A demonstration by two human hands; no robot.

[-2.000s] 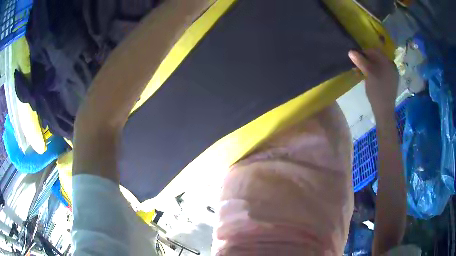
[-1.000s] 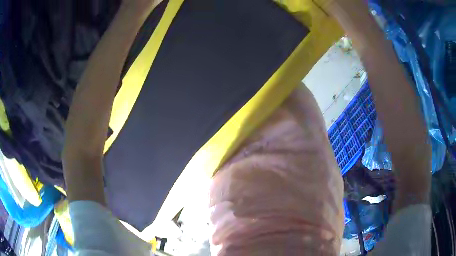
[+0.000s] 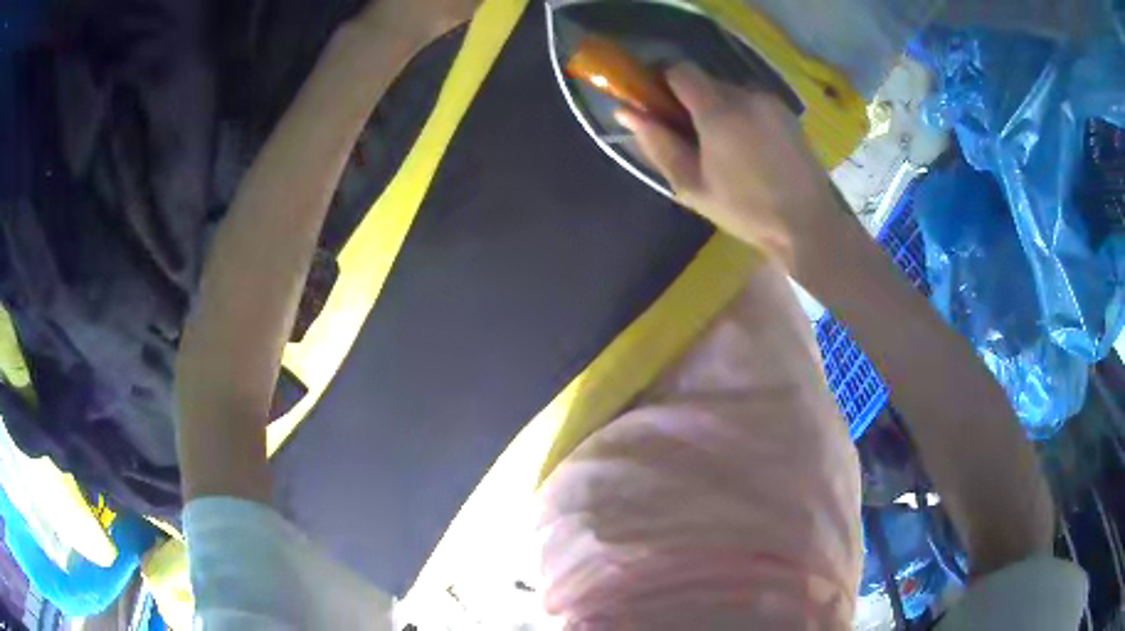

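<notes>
My right hand (image 3: 728, 154) is closed around the orange-brown handle of the steam iron (image 3: 623, 130), whose dark body with a pale rim rests over the far right part of the smooth dark garment (image 3: 481, 284). The garment lies flat on the yellow table cover (image 3: 642, 358), which shows along both sides. My left forearm reaches up the left side, and my left hand (image 3: 432, 10) is cut off by the top edge, so its fingers are hidden.
A crumpled dark garment pile (image 3: 99, 234) fills the left. Shiny blue plastic bags (image 3: 1024, 234) are at the right, beside a blue slatted basket (image 3: 851, 376) on the floor. A pink apron (image 3: 703, 493) covers my lap against the table's front edge.
The iron has come into view in my right hand, which earlier held the garment's right edge and then passed out of the top of the picture. The garment lies flat.
</notes>
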